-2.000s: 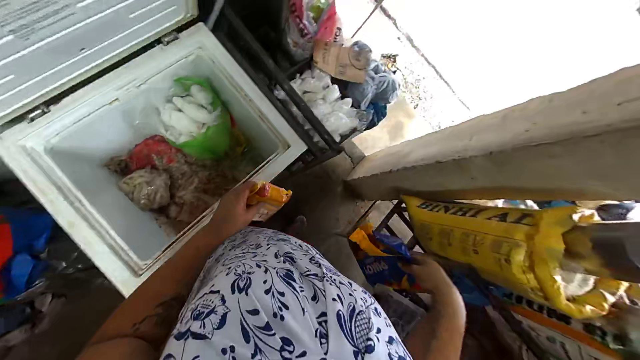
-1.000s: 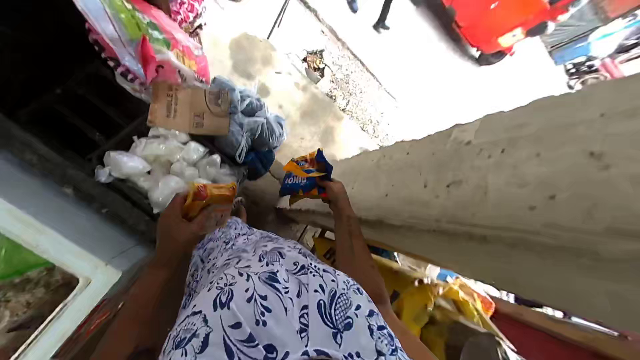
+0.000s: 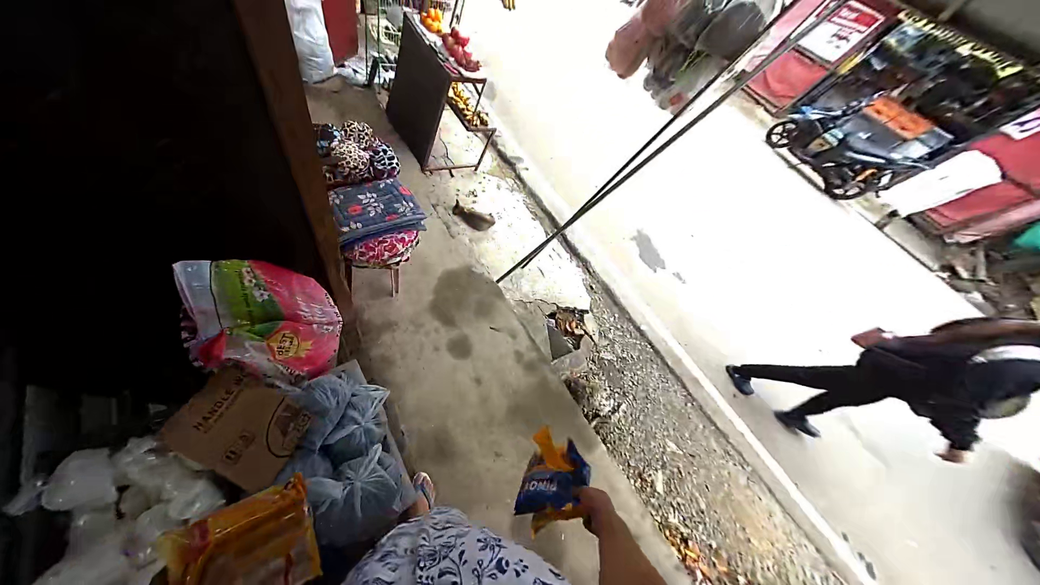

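Note:
My right hand (image 3: 597, 509) grips a blue and orange plastic food packet (image 3: 546, 481), held over the concrete walkway just ahead of my patterned clothing. A yellow-orange packet (image 3: 252, 538) with reddish contents shows at the bottom left, in front of clear plastic bags with white contents (image 3: 97, 491). My left hand is out of sight. Beside that packet lie tied bluish-grey plastic bags (image 3: 353, 487) and a flattened brown cardboard piece (image 3: 236, 426) bearing print.
A pink and green sack (image 3: 260, 317) stands at the left. Further along the walkway (image 3: 471, 390) are folded textiles (image 3: 378, 207), an animal (image 3: 473, 216) lying down and a fruit stand (image 3: 422, 97). Two dark poles (image 3: 601, 191) slant across. A person (image 3: 886, 378) walks on the road; a motorcycle (image 3: 837, 150) is parked beyond.
The view has swung from the open chest freezer to the walkway and street. My right hand still holds the blue packet; my left hand, earlier on the yellow-orange packet, has left the view.

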